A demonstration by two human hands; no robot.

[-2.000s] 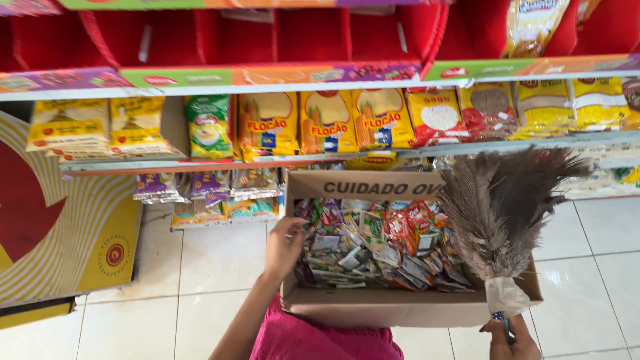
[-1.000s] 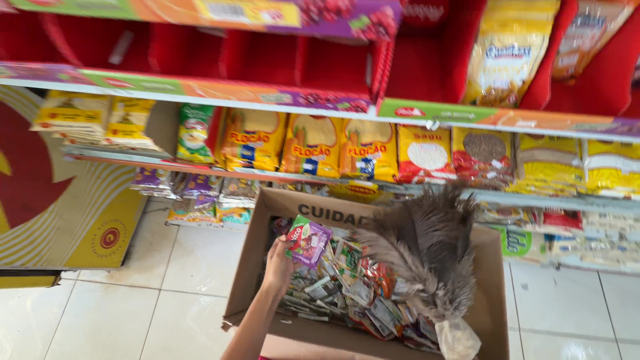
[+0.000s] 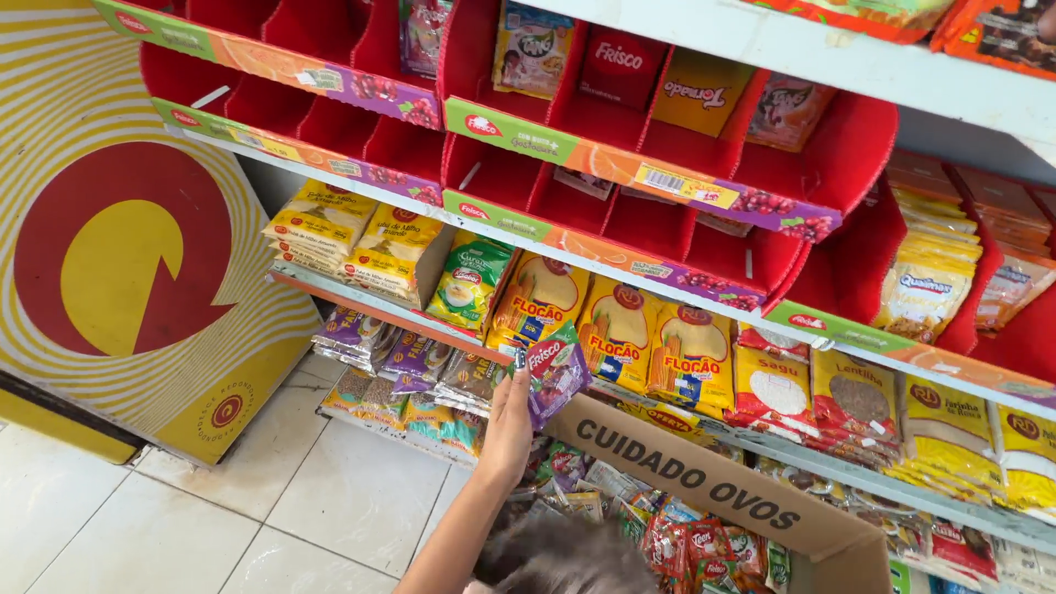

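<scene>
A purple and green Frisco drink mix sachet (image 3: 558,375) is pinched in my left hand (image 3: 509,421), held above the left corner of a cardboard box (image 3: 685,466). Inside the box lies a heap of mixed sachets (image 3: 689,540). A grey feather duster (image 3: 569,557), blurred, covers part of the heap at the bottom edge. My right hand is out of view. Red display trays (image 3: 503,177) with dividers run along the shelf above; some slots hold sachets, such as the Tang ones (image 3: 535,51).
Bags of corn flakes (image 3: 619,334) and other dry goods stand on the shelf below the trays. Small packets (image 3: 379,396) fill the bottom shelf. At the left is a yellow and red patterned panel (image 3: 124,247); white floor tiles (image 3: 330,487) show below.
My left hand was at the box two seconds ago, then held up the sachet over the heap; it is now higher, nearer the shelves. My right hand, earlier on the duster's handle, has left the view.
</scene>
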